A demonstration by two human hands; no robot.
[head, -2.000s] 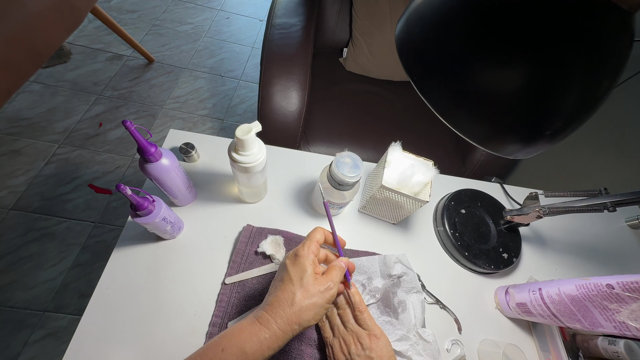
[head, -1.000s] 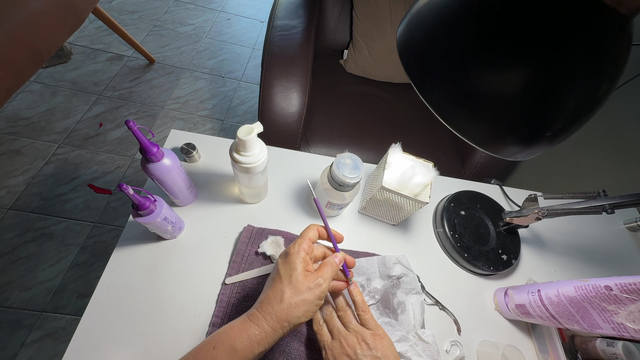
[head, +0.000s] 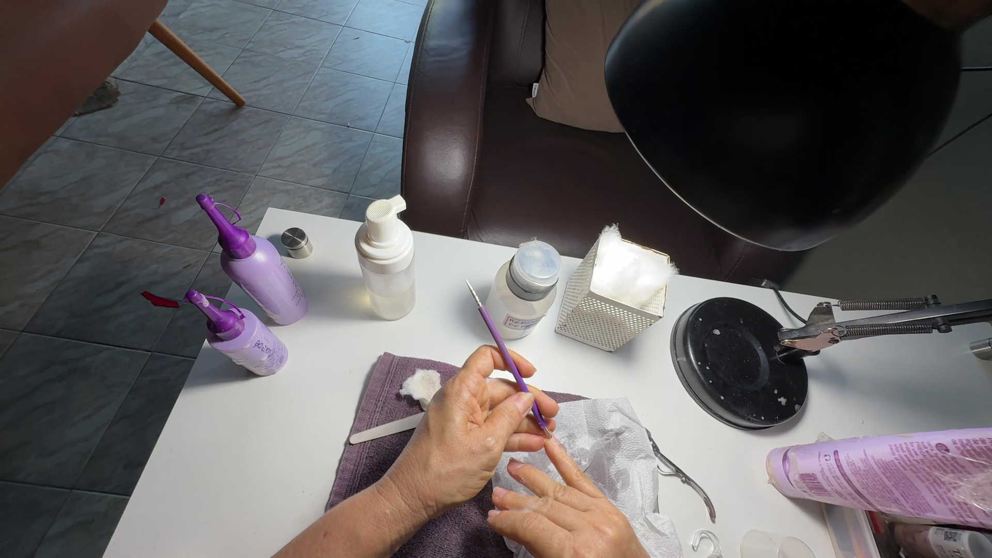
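My left hand (head: 465,434) pinches a slim purple-handled tool (head: 504,345) with a pointed metal tip at its upper end. The tool's lower end meets the tip of one extended finger of my right hand (head: 570,508). My right hand holds nothing; its fingers are apart, over a crumpled white paper towel (head: 620,434). Beneath both lies a folded purple towel (head: 372,465). A tuft of cotton (head: 421,386) and a pale flat stick (head: 384,428) rest on that towel, left of my left hand. Metal nippers (head: 686,477) lie right of the paper.
Purple nozzle bottles (head: 267,283) stand at left, near a metal cap (head: 296,242). Behind my hands are a foam pump bottle (head: 385,267), a clear dispenser bottle (head: 523,298) and a mesh cotton holder (head: 604,314). A black lamp base (head: 740,363) and large purple tube (head: 883,473) occupy the right.
The fingers of my right hand have spread, with one extended to the tool; they were closer together before. My left hand still holds the purple tool.
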